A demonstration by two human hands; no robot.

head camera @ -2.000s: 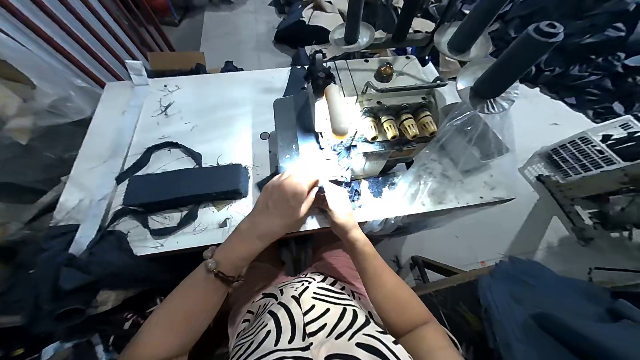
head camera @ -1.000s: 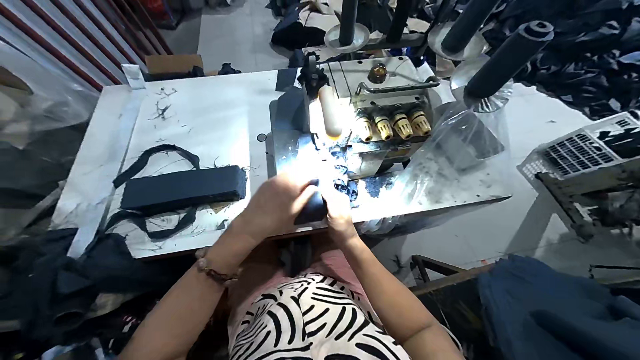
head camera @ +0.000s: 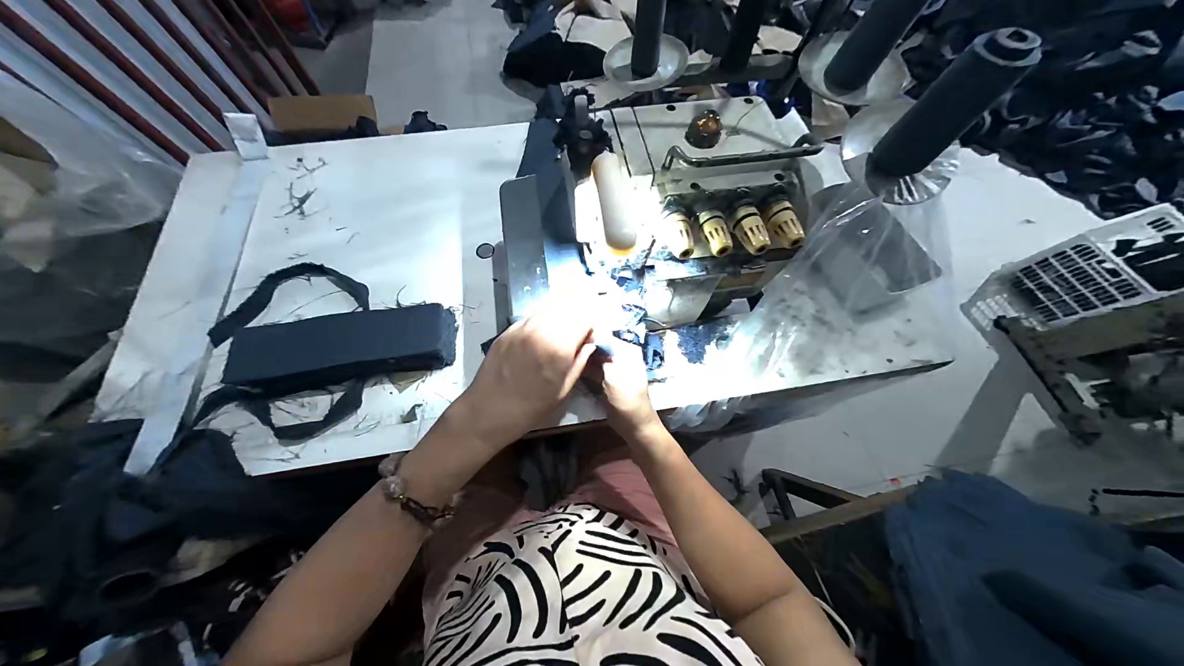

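Observation:
Under the bright lamp of an overlock sewing machine, my left hand and my right hand meet close in front of the needle area. Between their fingers is a piece of dark fabric, mostly hidden by the hands and washed out by glare. More dark fabric lies along the machine's left side, beyond my left hand. To the left on the white table lies a stack of dark fabric pieces, with curved dark strips above and below it.
Thread cones stand behind the machine at the upper right. A clear plastic bag hangs by the table's right part. Beyond it is a white plastic crate. Dark blue fabric is heaped at lower right, more dark cloth at lower left.
A dark piece that showed below my fingers one second ago no longer shows there. Both hands remain together in front of the machine.

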